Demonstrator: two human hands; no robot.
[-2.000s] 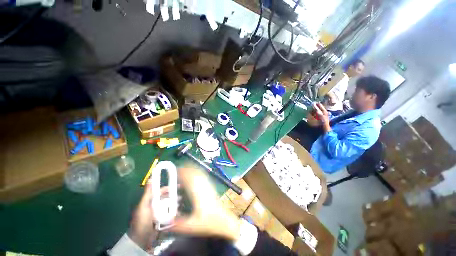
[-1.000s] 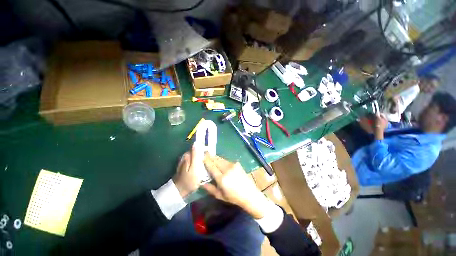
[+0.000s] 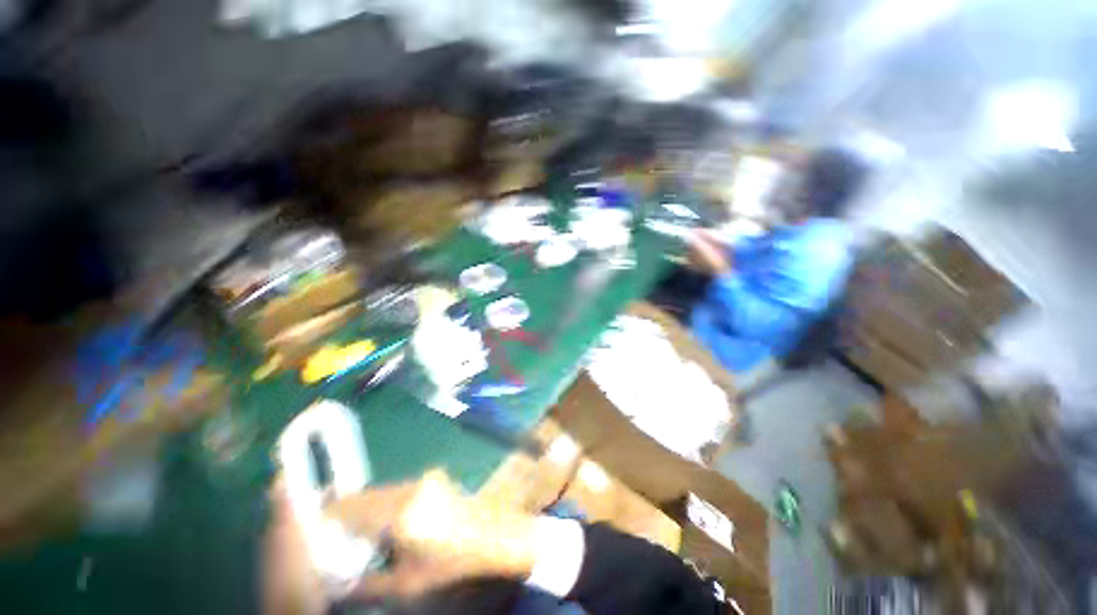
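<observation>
The frame is strongly blurred. A white loop-shaped plastic housing (image 3: 322, 463) is held up at the lower left, its open loop end pointing up and its solid end low between the hands. My left hand (image 3: 286, 553) is at its left side, blurred and partly cut off by the bottom edge, holding it. My right hand (image 3: 451, 529) reaches in from the right with its fingers at the solid end. The right fingertips are blurred, and whether they hold a small part cannot be told.
The green bench (image 3: 421, 433) carries blue cells (image 3: 132, 366) in a carton, a mixed-parts box (image 3: 307, 300), white rings (image 3: 507, 314), red-handled pliers (image 3: 520, 348) and a yellow item (image 3: 337, 359). A large carton of white parts (image 3: 662, 384) stands right. A person in blue (image 3: 776, 288) sits beyond.
The view has swung right and blurred, so the bench things sit further left and tilted. The housing and both hands appear lower left; the right hand stays at its solid end.
</observation>
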